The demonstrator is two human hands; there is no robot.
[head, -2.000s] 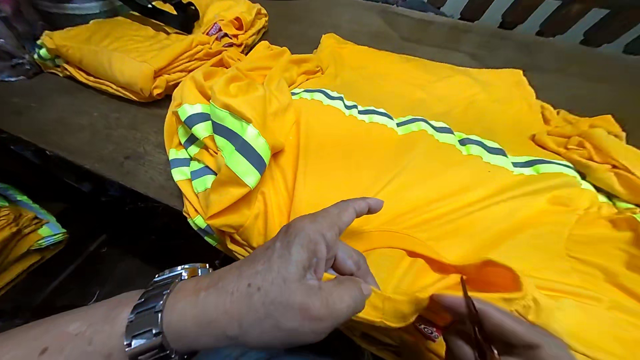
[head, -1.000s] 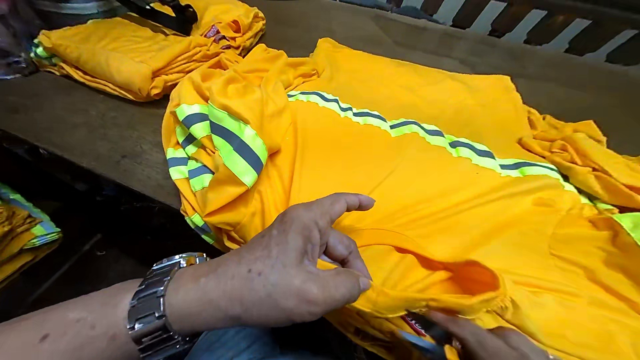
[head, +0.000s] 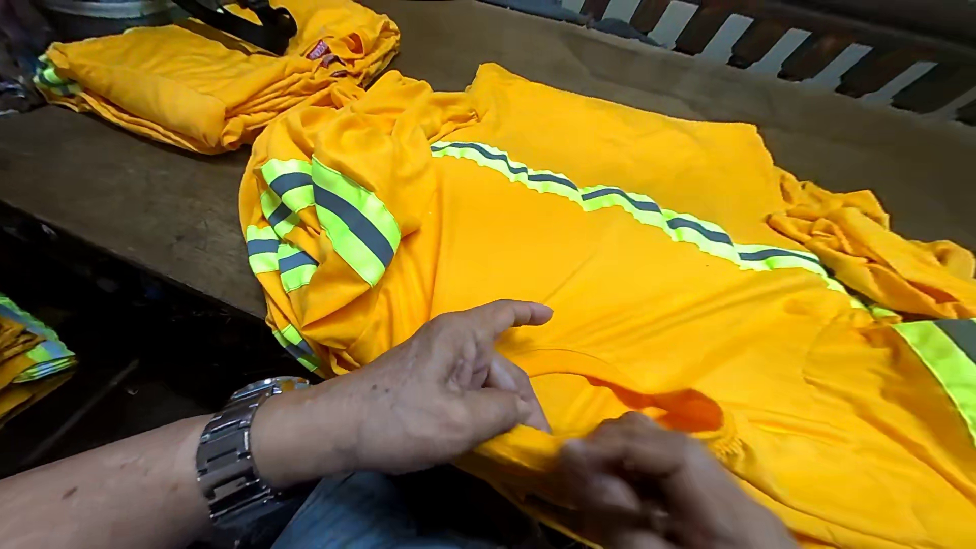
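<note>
A yellow shirt (head: 549,267) with lime and grey reflective tape (head: 621,200) lies spread over the table. My left hand (head: 435,389), a metal watch (head: 236,450) at its wrist, pinches the edge of the shirt's neckline between thumb and fingers, with the index finger stretched out. Just right of it, my blurred right hand (head: 656,480) is curled at the same collar edge, close to the neck opening (head: 686,409). Whether its fingers hold cloth or a tool is hidden by the blur and the hand itself.
Folded yellow garments (head: 152,84) are stacked at the table's back left, with a black strap (head: 248,27) on top. More taped yellow cloth (head: 30,358) lies lower, at the left edge. A slatted wooden rail (head: 785,57) runs behind the brown table (head: 114,183).
My right hand has moved up and left, closer to my left hand. The dark pointed tool seen beside its fingers two seconds ago cannot be made out now. My left hand keeps its pinch.
</note>
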